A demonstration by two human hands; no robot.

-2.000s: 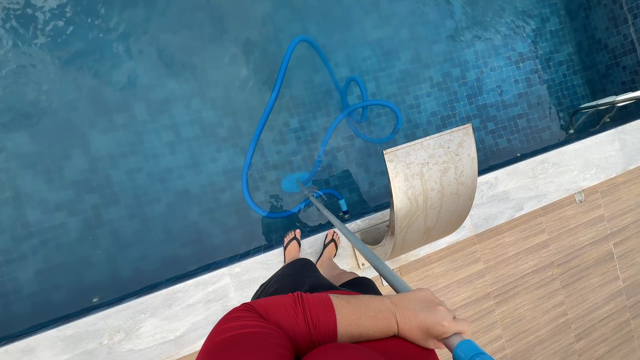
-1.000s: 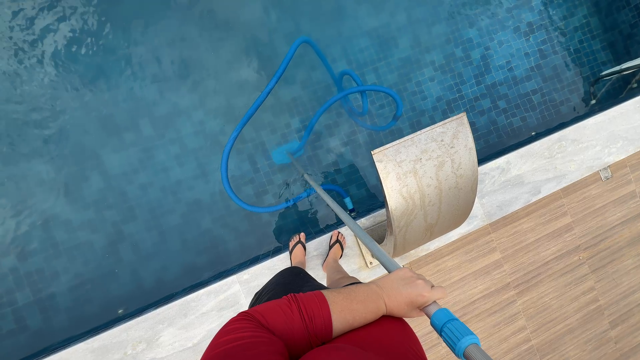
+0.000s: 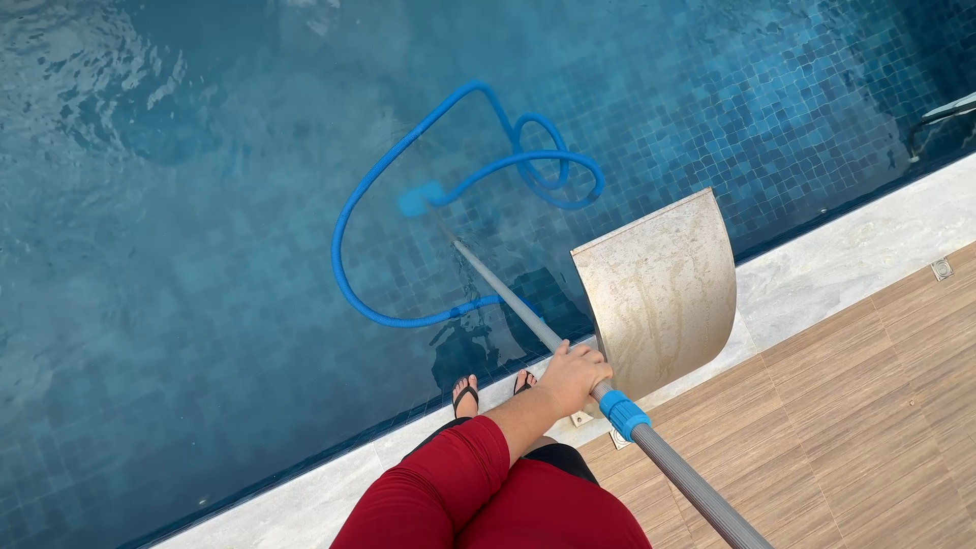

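Observation:
My left hand is closed around a grey telescopic pole, just above its blue locking collar. The pole slants down into the water, and its far end reaches a blue pool vacuum head, blurred under the surface. A blue hose runs from the head in loops and curves back toward the pool edge, where the pole partly hides it. The pole's near end leaves the view at the bottom right. My right hand is not in view.
A curved, stained metal waterfall spout stands on the pale stone coping just right of the pole. My feet in black flip-flops are at the pool's edge. Wood-look tile decking lies behind; a metal rail is at upper right.
My left hand and the pole have moved outward toward the pool. The vacuum head is farther from the edge, and more of the pole behind the blue collar shows.

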